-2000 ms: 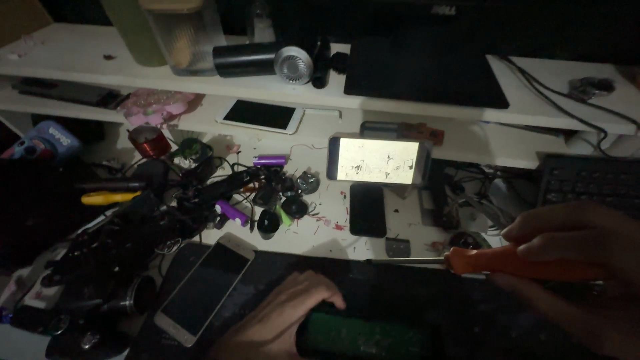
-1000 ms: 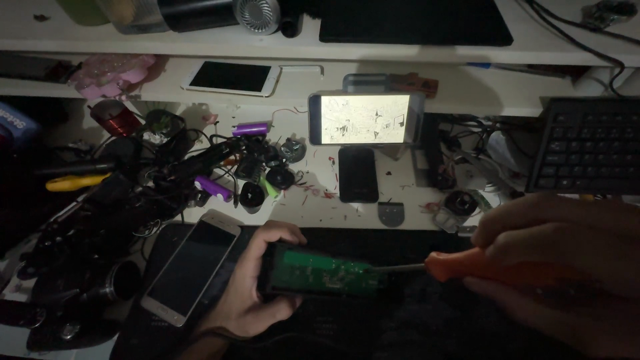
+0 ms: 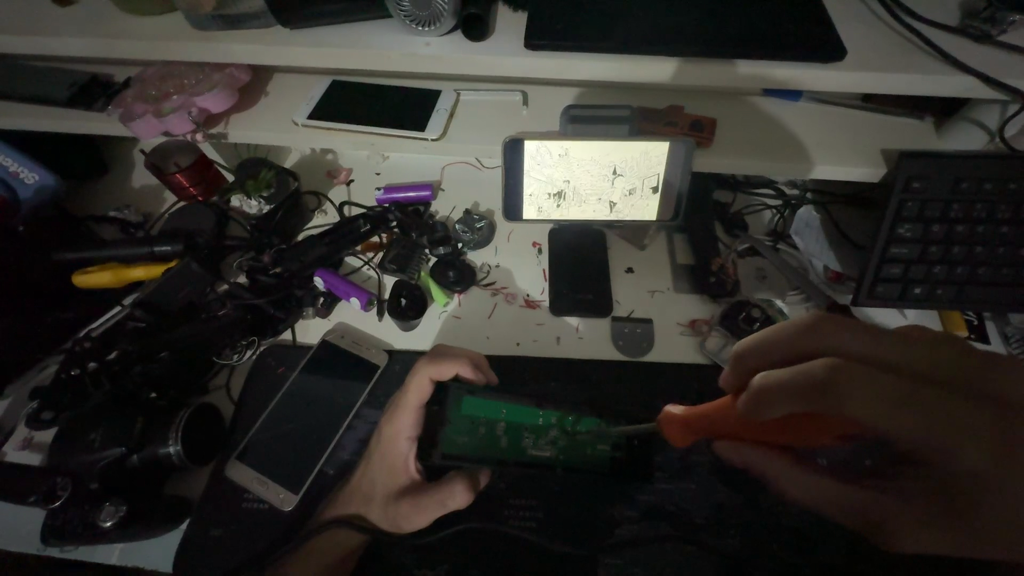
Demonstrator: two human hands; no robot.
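My left hand grips the left end of a dark case with a green circuit board in it, fingers at the upper edge and thumb below. In my right hand is an orange-handled screwdriver; its metal shaft points left and its tip is over the board's right part. Whether the tip touches the board cannot be told in the dim light. A gold-rimmed smartphone lies on the black mat left of my left hand.
A lit phone leans beyond a dark phone. Left are tangled cables, purple battery cells, a yellow-handled tool and a camera. A white phone lies on the shelf. At right is a black keyboard.
Two seconds ago the board lay low by the mat with my left hand beside it; now my left hand grips it, tilted up. The screwdriver's tip has come to the board. The view has shifted.
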